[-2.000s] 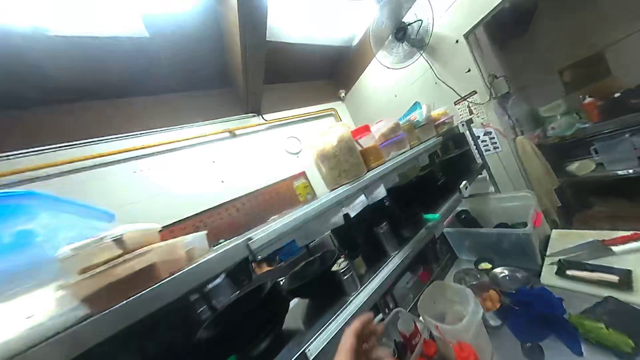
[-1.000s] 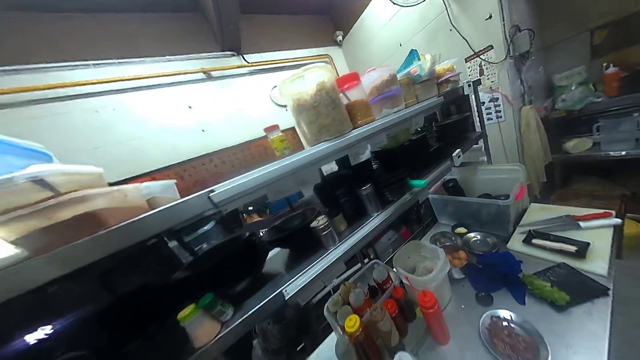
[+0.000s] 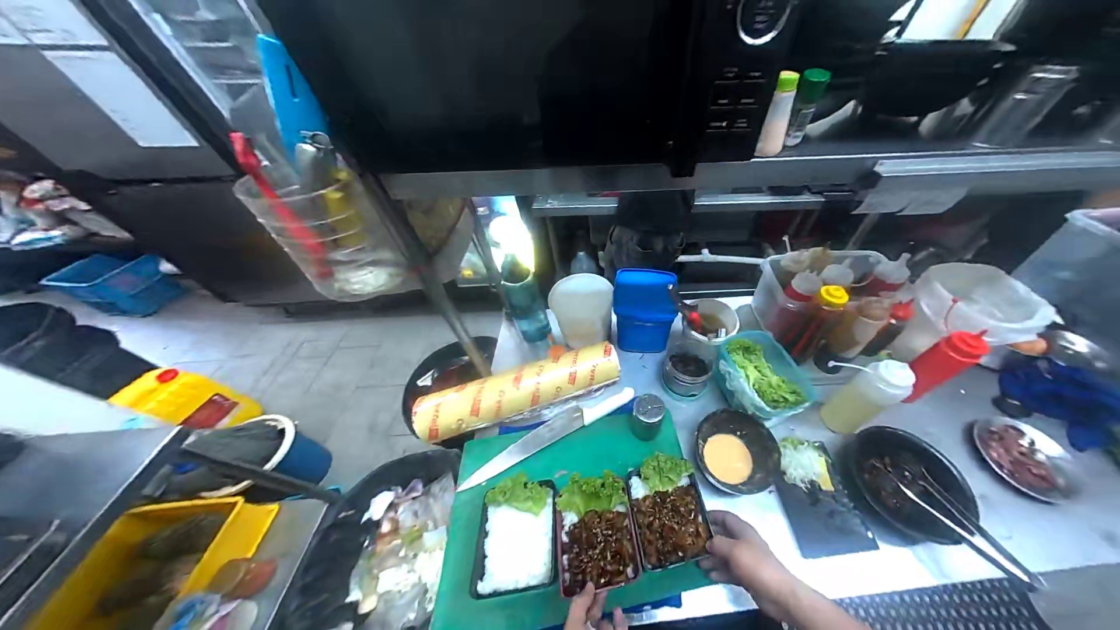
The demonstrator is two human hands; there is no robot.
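Three black rectangular trays sit side by side on a green cutting board [image 3: 569,459]. The left tray [image 3: 518,541] holds white rice and lettuce. Browned meat and lettuce fill the middle tray [image 3: 600,541] and the right tray [image 3: 670,523]. My left hand [image 3: 592,610] touches the near edge of the middle tray, cut off by the frame's bottom. My right hand [image 3: 737,549] has its fingers at the right tray's right side; whether it grips is unclear. A white-handled knife [image 3: 542,440] and a metal shaker [image 3: 647,416] lie and stand behind the trays.
A cling film roll [image 3: 516,391] lies behind the knife. To the right are a bowl of orange sauce [image 3: 727,458], a lettuce tub [image 3: 764,376], squeeze bottles [image 3: 868,395] and a black bowl with tongs [image 3: 913,484]. A waste bin [image 3: 398,542] stands left; a microwave [image 3: 525,83] sits above.
The view has swung from the shelves down and left to the cutting board. A hand near the bottles two seconds ago is gone from there; both hands are now at the trays.
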